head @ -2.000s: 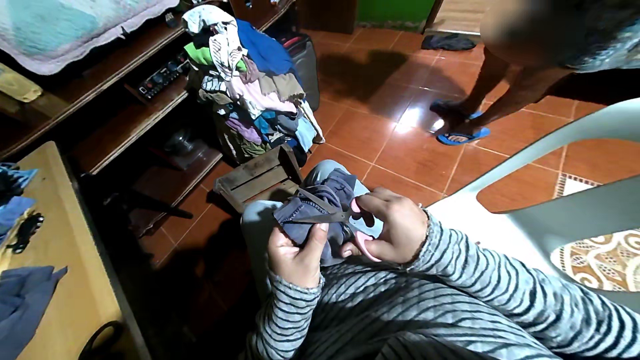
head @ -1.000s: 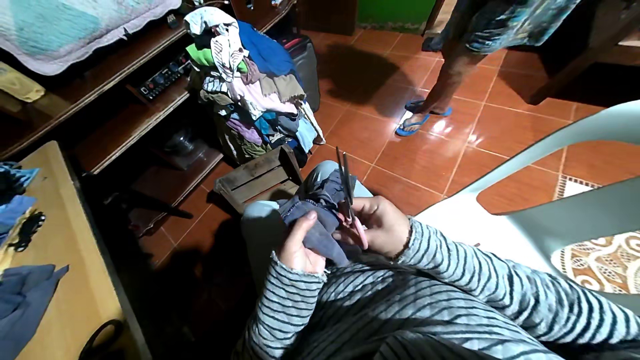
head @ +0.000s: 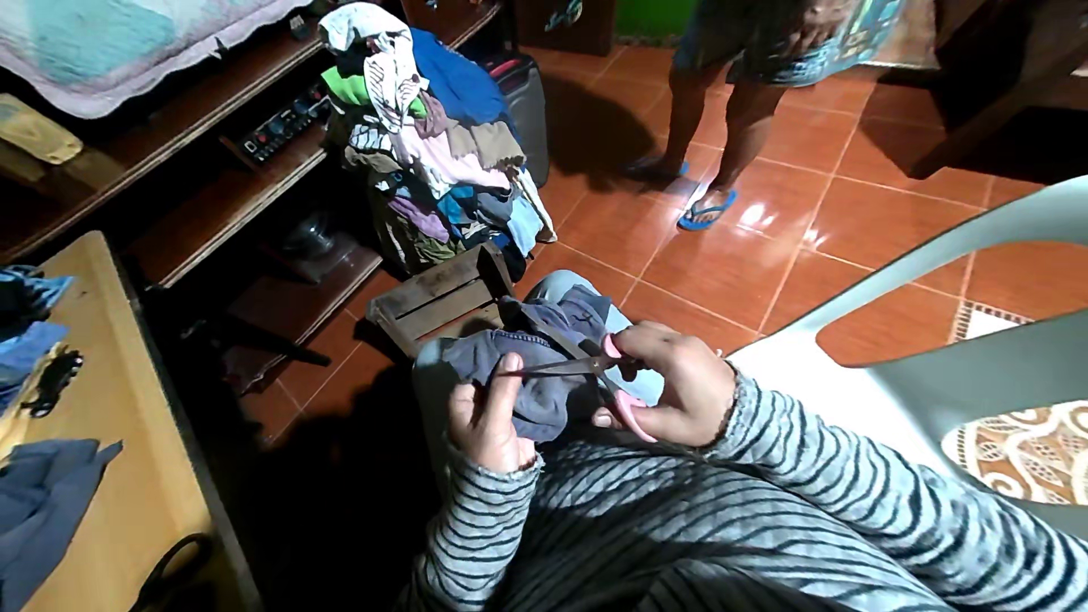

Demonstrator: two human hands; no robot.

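Note:
A dark grey-blue cloth garment (head: 544, 399) with a line of stitching lies bunched over my knees. My left hand (head: 495, 421) pinches its near left part between thumb and fingers. In my right hand (head: 684, 387) is a pair of scissors (head: 597, 364) with pink handles, thumb and fingers at the loops. The blades are spread apart over the garment and point left; the tip of one lies at my left thumb. Whether cloth lies between the blades I cannot tell.
A wooden crate (head: 442, 297) stands beyond my knees, before a tall pile of clothes (head: 459, 144). Left is a wooden table (head: 144, 408) with a grey cloth (head: 47, 501). A white plastic chair (head: 867, 391) is at right. A person in blue flip-flops (head: 708, 211) stands ahead.
The scissors, upright one second ago, now lie lower, spread and pointing left over the garment. The person ahead has changed position and now stands with both legs in view.

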